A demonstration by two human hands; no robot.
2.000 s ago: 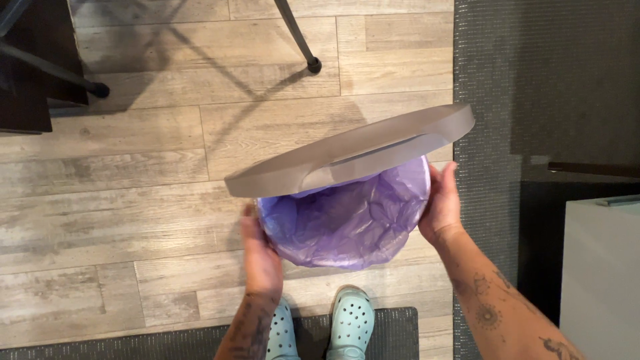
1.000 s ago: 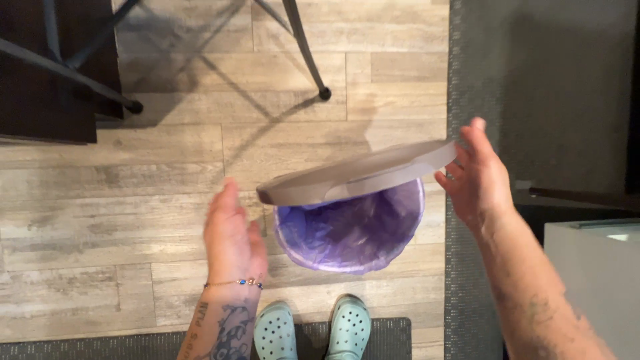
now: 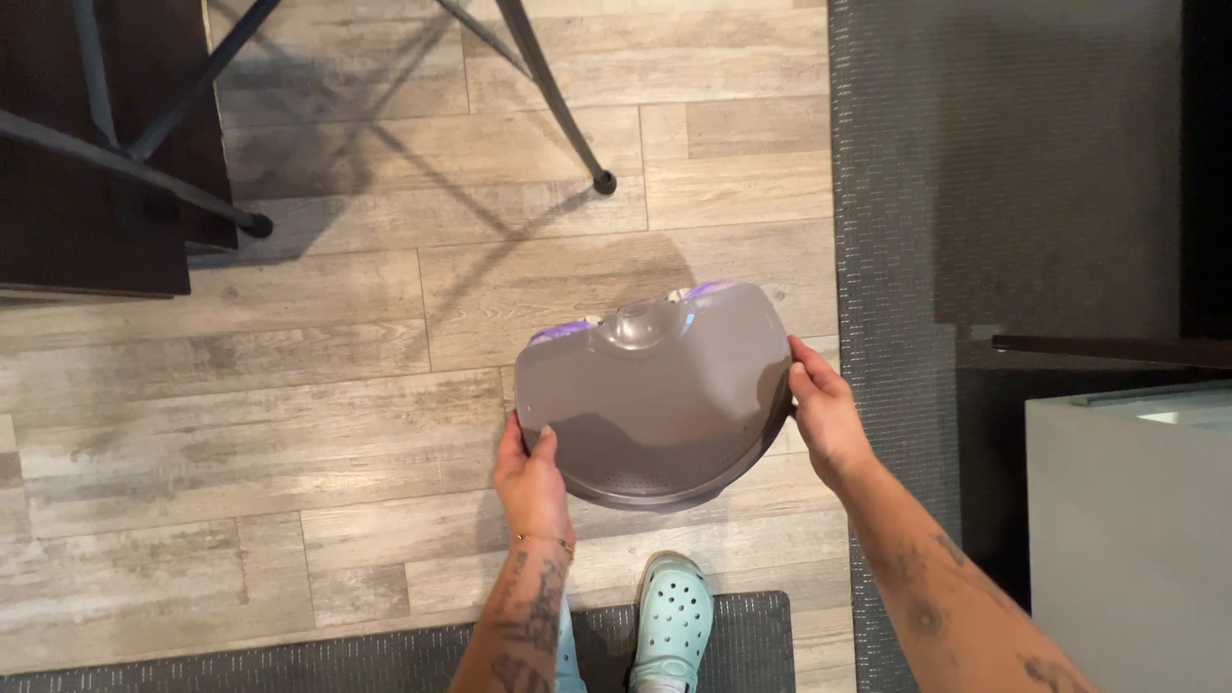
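A grey-brown plastic trash can lid [image 3: 664, 414], rounded toward me and straight on the far side, lies closed over a bin. Edges of a purple trash bag [image 3: 561, 331] stick out along its far side, next to a shiny rounded recess [image 3: 637, 325]. My left hand [image 3: 534, 481] grips the lid's left edge, thumb on top. At the right edge, my right hand [image 3: 823, 409] has its fingers against the rim. The bin's body and most of the bag are hidden under the lid.
Dark metal legs [image 3: 553, 96] stand on the wood-look floor [image 3: 337, 385] beyond, near dark furniture [image 3: 87, 221] at left. A dark textured mat [image 3: 885, 289] runs along the right, beside a light cabinet [image 3: 1136, 539]. Below are another mat [image 3: 289, 664] and a light green clog [image 3: 677, 606].
The lid stood raised with the purple-lined opening showing; now it is down over it. My hands, apart from the lid's sides a second ago, have come in onto its edges.
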